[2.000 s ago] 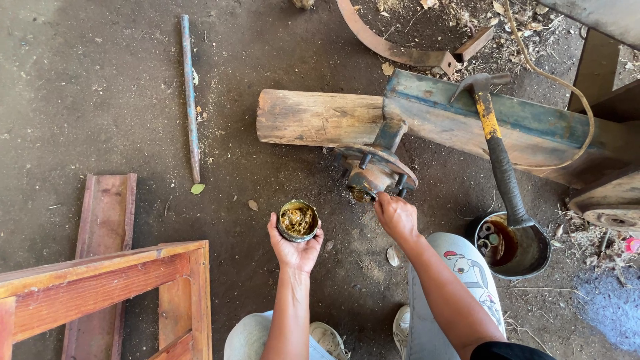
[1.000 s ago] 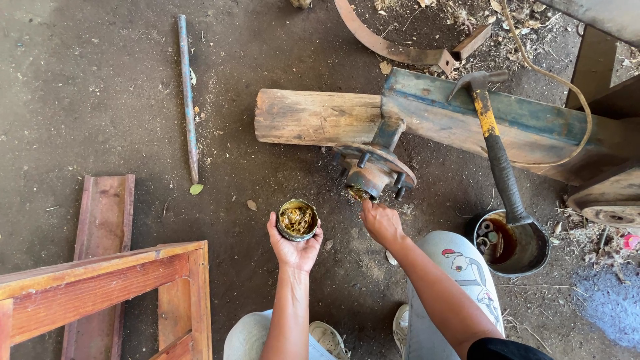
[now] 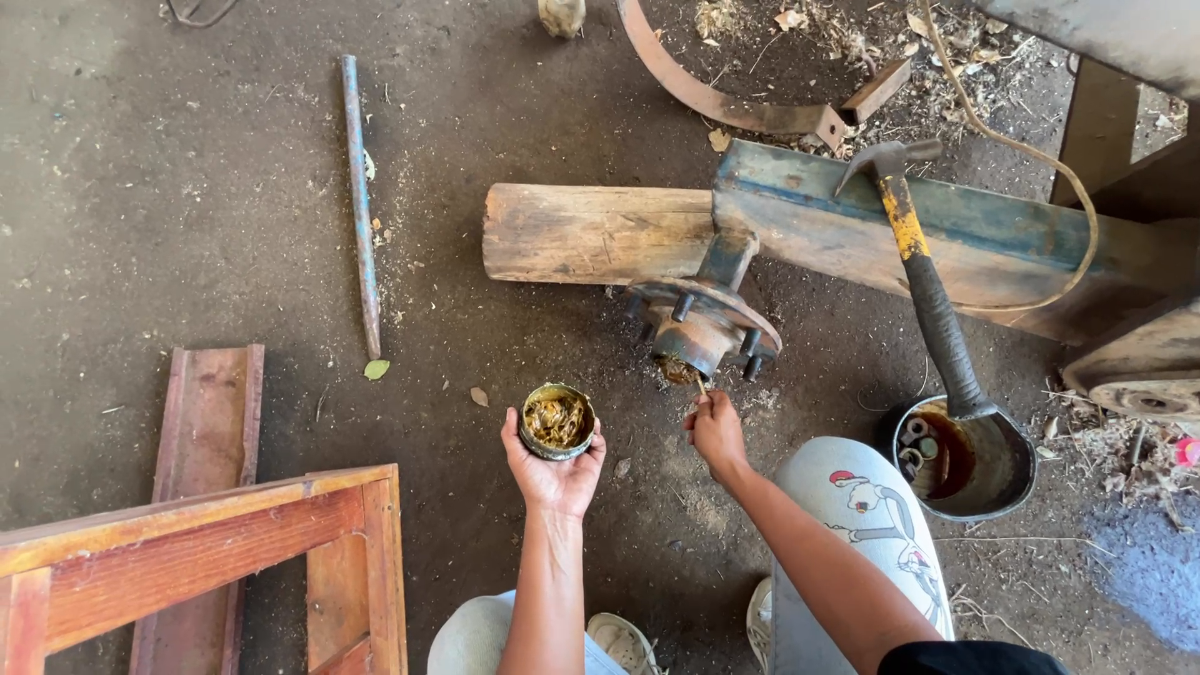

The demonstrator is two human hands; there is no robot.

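Note:
My left hand (image 3: 555, 469) holds up a small round tin of brownish-yellow grease (image 3: 557, 422), its open top facing the camera. To the right, my right hand (image 3: 718, 433) pinches a thin stick (image 3: 701, 382) whose far end meets the grease-filled mouth of a wheel hub (image 3: 694, 337). Studs stick out of the rusty hub flange. The hub sits on a spindle (image 3: 729, 257) fixed to a blue steel beam (image 3: 937, 225). How deep the stick reaches into the hub cannot be seen.
A wooden block (image 3: 597, 234) lies at the beam's end. A claw hammer (image 3: 928, 281) leans from the beam to a pot (image 3: 1008, 478) with dark liquid and metal parts. A metal rod (image 3: 360, 206), a steel channel (image 3: 208, 412) and a wooden frame (image 3: 206, 562) are at the left.
My right hand has shifted slightly down and away from the hub mouth, and the thin stick now shows between them. My left hand holds the tin in about the same place.

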